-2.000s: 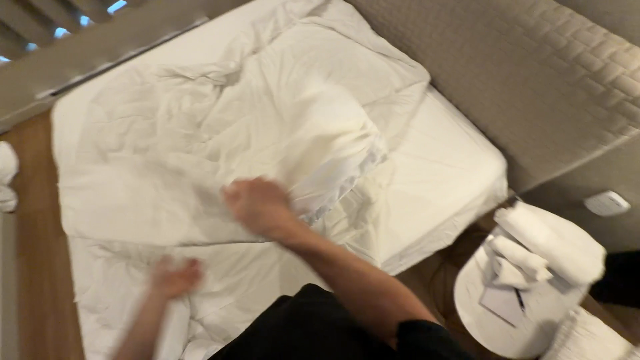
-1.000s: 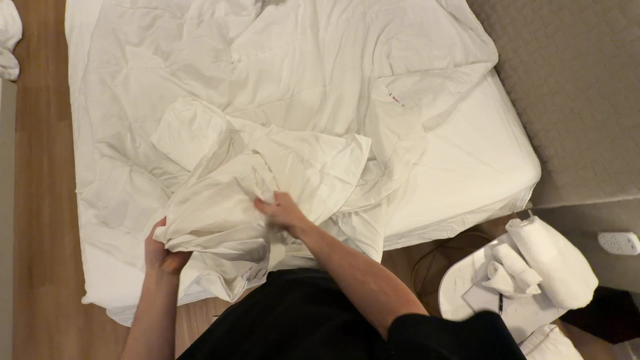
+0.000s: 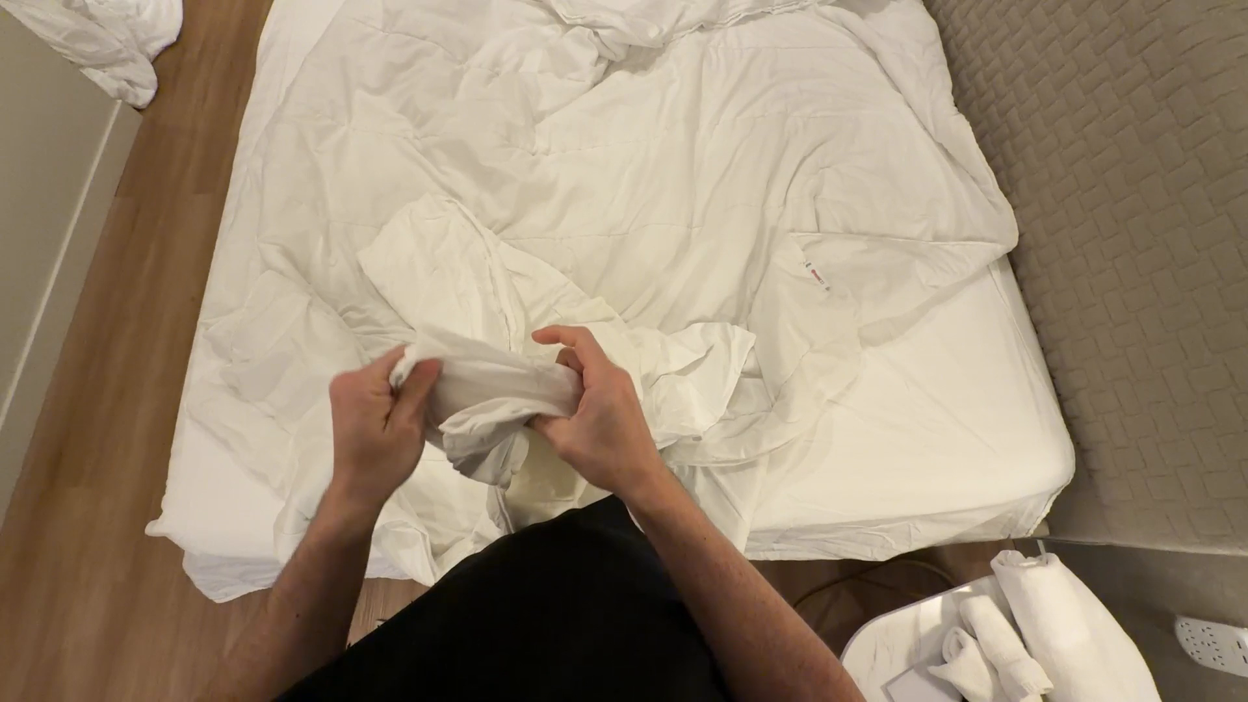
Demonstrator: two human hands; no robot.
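My left hand (image 3: 382, 419) is closed on the left part of a bunched white fabric edge (image 3: 492, 375), thumb on top. My right hand (image 3: 597, 409) grips the same cloth at its right end, the index finger raised off it. The held cloth is stretched between both hands above the near side of the bed, and a loose fold hangs below it. Its lower part runs into a crumpled white sheet or cover (image 3: 448, 263). Under and beyond it a white duvet (image 3: 663, 175) lies spread and wrinkled, with a small printed tag (image 3: 815, 277) at its right part.
The fitted-sheet-covered mattress (image 3: 907, 439) shows at right, against a woven-pattern headboard (image 3: 1121, 244). A small table (image 3: 902, 634) with rolled white towels (image 3: 1004, 643) stands at the lower right, near a power strip (image 3: 1214, 643). White linen (image 3: 117, 39) lies at upper left on the wooden floor (image 3: 107, 390).
My hands have come to about the same height, with the cloth bunched between them. One second ago it was spread wider, with my left hand at its left edge. Two seconds ago my left hand looked open.
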